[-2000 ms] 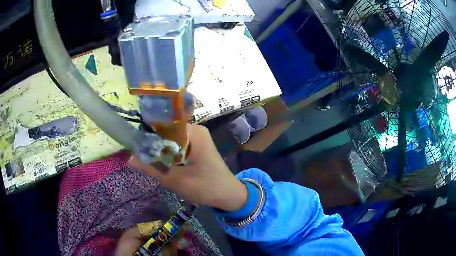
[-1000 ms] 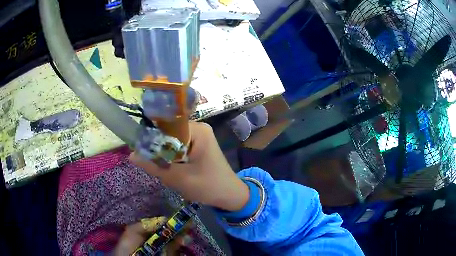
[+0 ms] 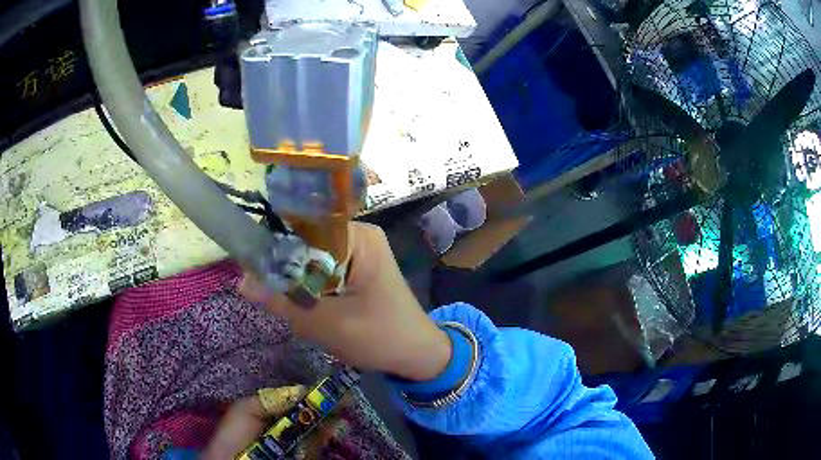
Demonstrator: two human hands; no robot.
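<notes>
My right hand [image 3: 365, 310] is shut around the orange-brown body of the glue gun [image 3: 311, 193], which has a large silver block on top. The thick pale grey hose [image 3: 166, 148] curves to a metal fitting [image 3: 306, 269] beside this hand. The gun's nozzle is hidden. My left hand [image 3: 239, 427], low in the picture and partly cut off, holds a narrow power supply board [image 3: 306, 415] with yellow blocks, tilted over my patterned lap. A yellowish finger cot [image 3: 281, 398] covers a fingertip beside the board.
The worktop covered in stained printed cardboard [image 3: 67, 260] lies beyond my lap. A black bin [image 3: 45, 76] with yellow characters stands at the upper left. A large black fan [image 3: 734, 153] is at right. An open cardboard box [image 3: 491, 234] lies below the worktop's right edge.
The gun and my right hand have shifted slightly right in the picture, as has the worktop. My left hand still holds the board, which now shows slightly higher.
</notes>
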